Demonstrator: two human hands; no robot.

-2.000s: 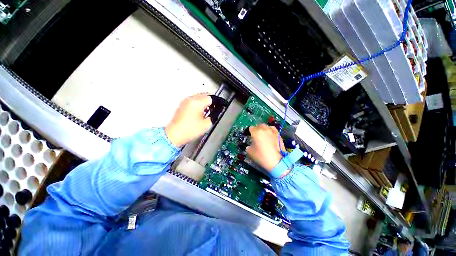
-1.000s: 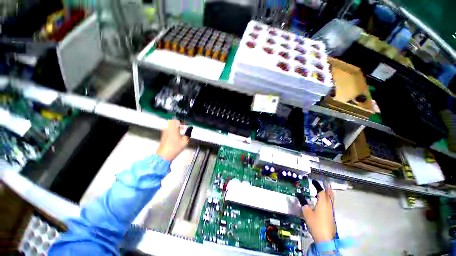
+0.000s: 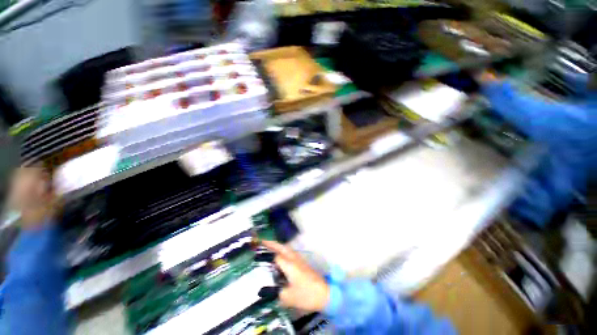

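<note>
The frame is strongly blurred. The large green circuit board [image 3: 145, 298] lies at the lower middle, cut off by the bottom edge. It carries a long white-silver heatsink [image 3: 216, 304] and a shorter upper heatsink block [image 3: 206, 242]. My right hand [image 3: 298, 278] is at the board's right end, black cots on its fingertips, fingers apart with nothing seen in them. My left hand [image 3: 34, 196] is raised at the far left, beside the orange-and-black blocks [image 3: 72, 154] on the upper shelf. Its fingers are too blurred to show whether it holds anything.
White foam trays [image 3: 183, 118] with copper-red rings and a shallow cardboard box [image 3: 294, 78] stand on the upper shelf. Black bins [image 3: 298, 144] sit below. Another person's blue sleeve [image 3: 543, 124] reaches in at right. A brown carton [image 3: 468, 291] is at lower right.
The view has swung to the right. My left hand has moved from the rail up to the upper shelf's blocks. My right hand stays by the board's right end. Another person's arm now shows.
</note>
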